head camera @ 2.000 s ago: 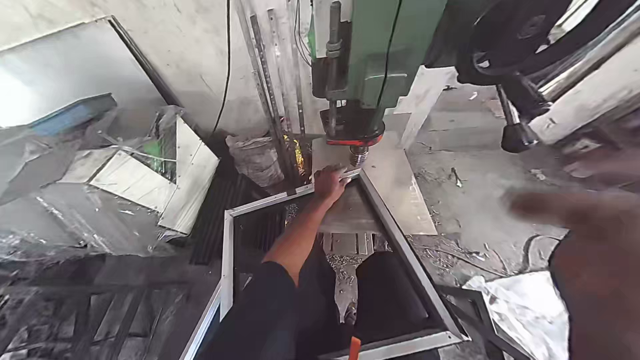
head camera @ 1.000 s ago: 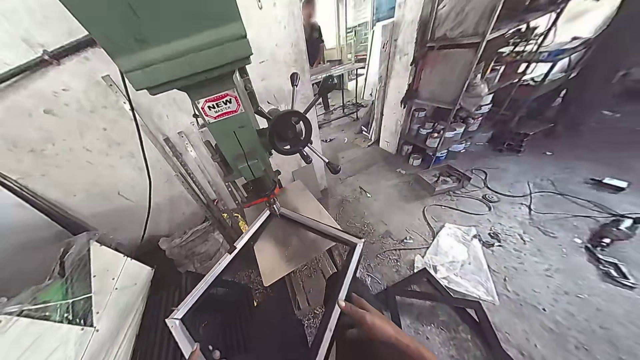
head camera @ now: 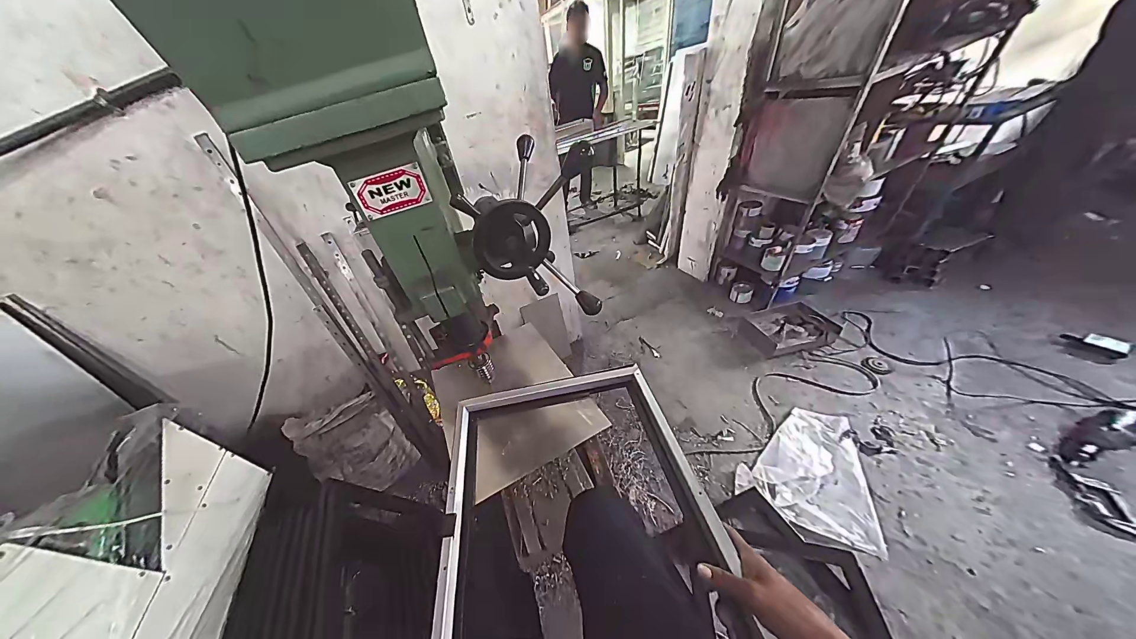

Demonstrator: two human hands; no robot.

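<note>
My right hand (head camera: 768, 586) grips the right side of a rectangular metal frame (head camera: 550, 388), its thumb lying over the bar. The frame is tilted in front of my legs, and its far end overlaps the flat plate (head camera: 541, 444) below the drill chuck (head camera: 482, 366). Above the plate stands a green drill press (head camera: 417, 240) with a black hub and feed levers (head camera: 512, 238). The frame's near end runs out of view at the bottom. My left hand is not in view.
Metal bars (head camera: 333, 306) lean on the wall at left. A dark frame (head camera: 839, 577) and a white plastic sheet (head camera: 816, 479) lie on the floor at right, near cables (head camera: 763, 390) and a metal tray (head camera: 790, 328). Shelves hold cans (head camera: 772, 257). A person (head camera: 577, 80) stands in the background.
The metal frame has turned and its corner has moved away from beneath the chuck. My left hand, at the chuck two seconds ago, has gone out of view. The view has swung to the right.
</note>
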